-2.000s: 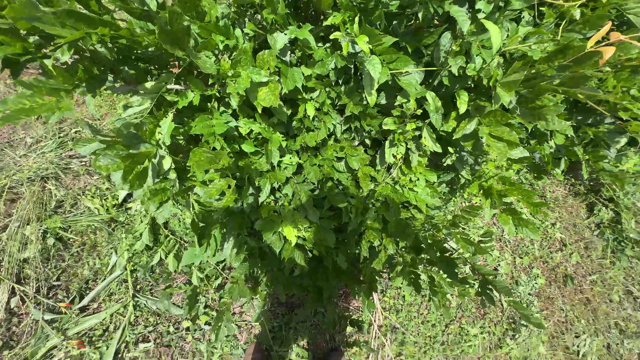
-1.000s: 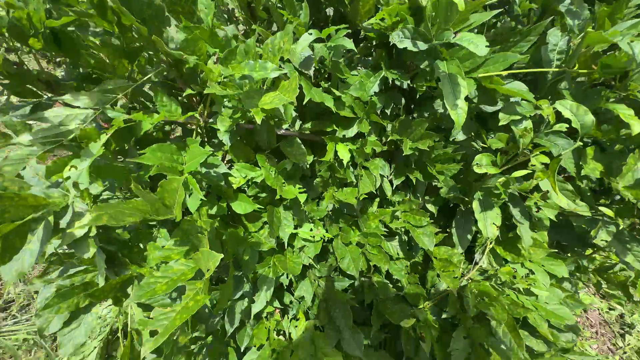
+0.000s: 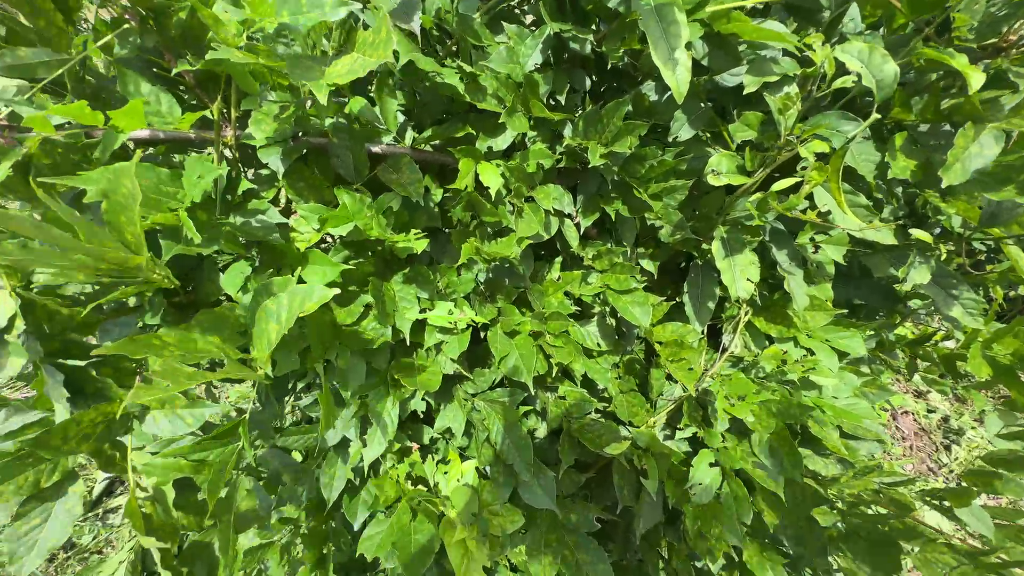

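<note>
Neither my left hand nor my right hand shows in the head view. Dense green foliage (image 3: 512, 352) fills nearly the whole view, with many pointed leaves, some of them holed or ragged at the edges. A brown woody branch (image 3: 408, 152) runs roughly level through the upper left, partly covered by leaves. Thin pale stems (image 3: 724, 352) slant through the leaves right of the middle. At the upper right a curled leaf (image 3: 838, 180) hangs near a green shoot.
Bare brown soil (image 3: 912, 436) with low green growth shows through a gap at the lower right. Sunlit grass (image 3: 88, 544) is visible between leaves at the lower left. Larger leaves (image 3: 80, 240) crowd the left side.
The view has moved in close to the foliage, which now covers most of the ground seen around it two seconds ago. The woody branch shows more plainly now.
</note>
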